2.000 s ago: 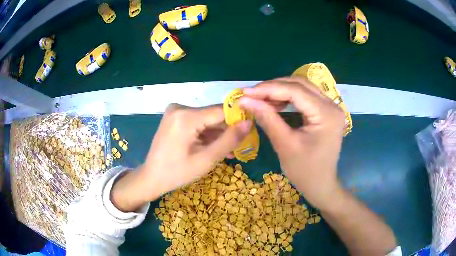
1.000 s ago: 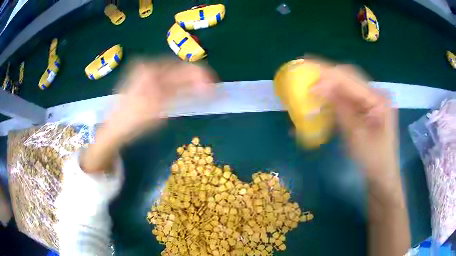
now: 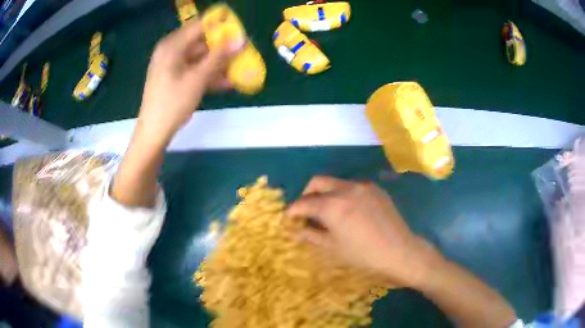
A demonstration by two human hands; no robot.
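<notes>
My left hand [image 3: 183, 73] is over the near part of the green belt at the upper left, its fingers closed on a flat yellow base plate [image 3: 247, 72]. My right hand [image 3: 353, 221] is at the upper right part of the pile of small yellow-tan inserts [image 3: 276, 275], fingers bent down at the pile. Its fingertips are blurred, so I cannot tell whether it holds an insert. A thick stack of yellow base plates [image 3: 410, 131] rests tilted on the pale rail, its near end over the green tabletop, touched by neither hand.
Yellow body shells with blue and white markings [image 3: 300, 48] lie on the green belt [image 3: 398, 57], some at left and one at far right. The pale rail [image 3: 276, 125] crosses between belt and tabletop. A bag of inserts [image 3: 51, 224] is at left, a bag of pale pieces [image 3: 568, 218] at right.
My left hand has moved up over the belt, now visibly with a base plate. My right hand has let go of the stack and moved down to the pile. The shells have shifted right.
</notes>
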